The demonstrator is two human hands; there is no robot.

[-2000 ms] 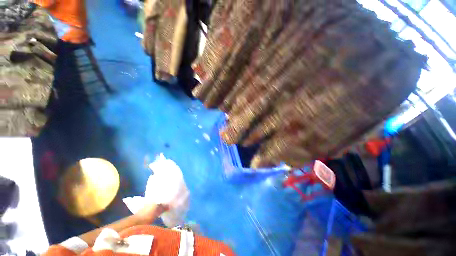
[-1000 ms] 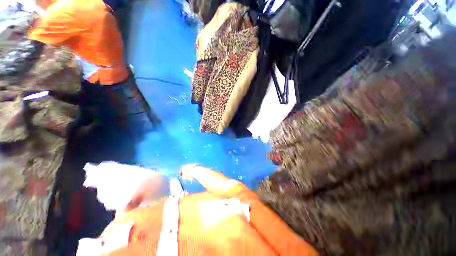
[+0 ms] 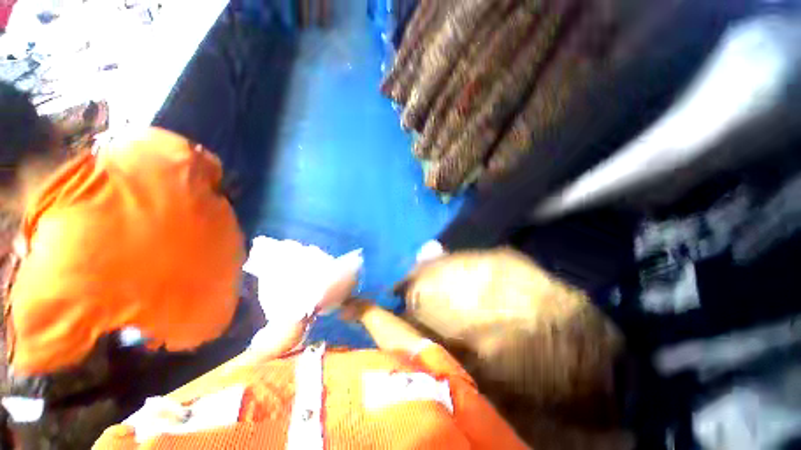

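My left hand (image 3: 335, 292) is closed on a white crinkly bundle (image 3: 285, 272), held in front of my body just left of the middle. My right hand (image 3: 355, 309) is close beside it, its fingers small and blurred; I cannot tell whether it touches the bundle or holds anything.
A person in an orange top (image 3: 132, 255) is close on my left, beside a pale table (image 3: 167, 53). Blue floor (image 3: 342, 149) runs ahead. Patterned brown garments (image 3: 492, 88) hang at the upper right. A tan-brown blurred piece (image 3: 501, 299) and dark shapes are close on my right.
The orange-clad person is now much nearer on my left. The hanging brown garments at right have given way to other ones farther ahead. My right hand has come closer to the white bundle.
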